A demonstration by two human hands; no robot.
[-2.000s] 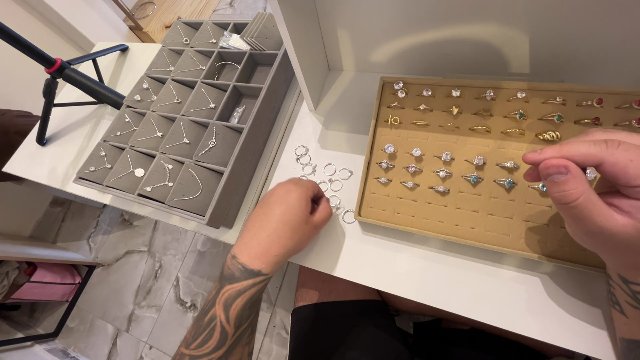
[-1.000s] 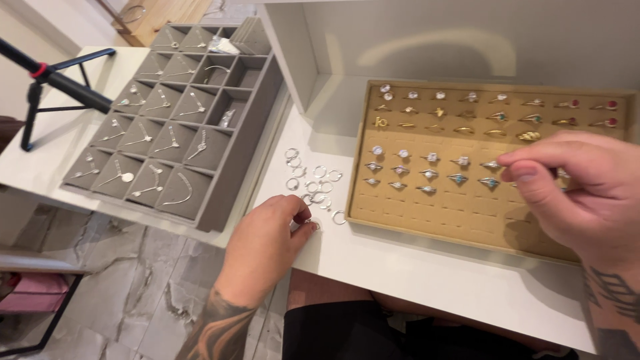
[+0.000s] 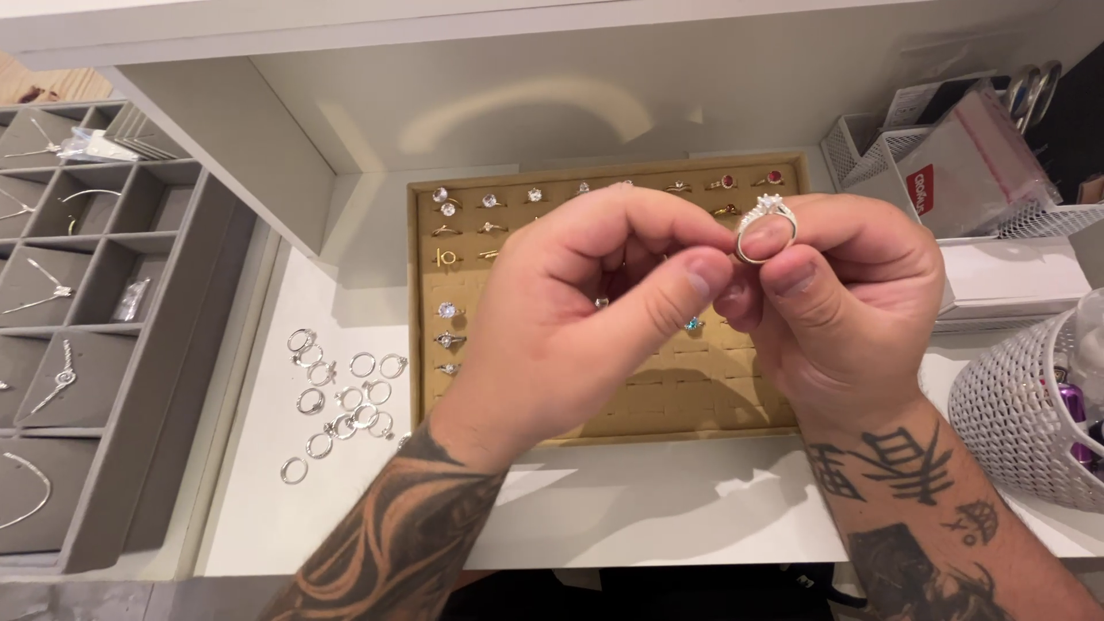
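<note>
Between the thumb and forefinger of my right hand [image 3: 837,293] is a silver ring with clear stones [image 3: 768,228], its setting upward. My left hand [image 3: 604,302] is beside it, thumb and index fingertips close together near the ring's left side; whether they grip anything is hidden. Both hands are above the tan ring display tray [image 3: 716,388], which holds rows of rings with clear, red and blue stones, some gold-coloured, and covers part of them from view. Several loose silver rings [image 3: 349,398] lie scattered on the white surface left of the tray.
At the left stands a grey compartment tray [image 3: 155,362] with necklaces. A white upright panel [image 3: 233,147] rises between it and the ring tray. On the right are a white mesh organizer [image 3: 862,159] with plastic bags and scissors [image 3: 1031,95], and a white perforated basket [image 3: 1005,414].
My left hand has moved from beside the loose rings to my right hand over the tray. A silver ring now shows plainly in my right fingers. The view has shifted right.
</note>
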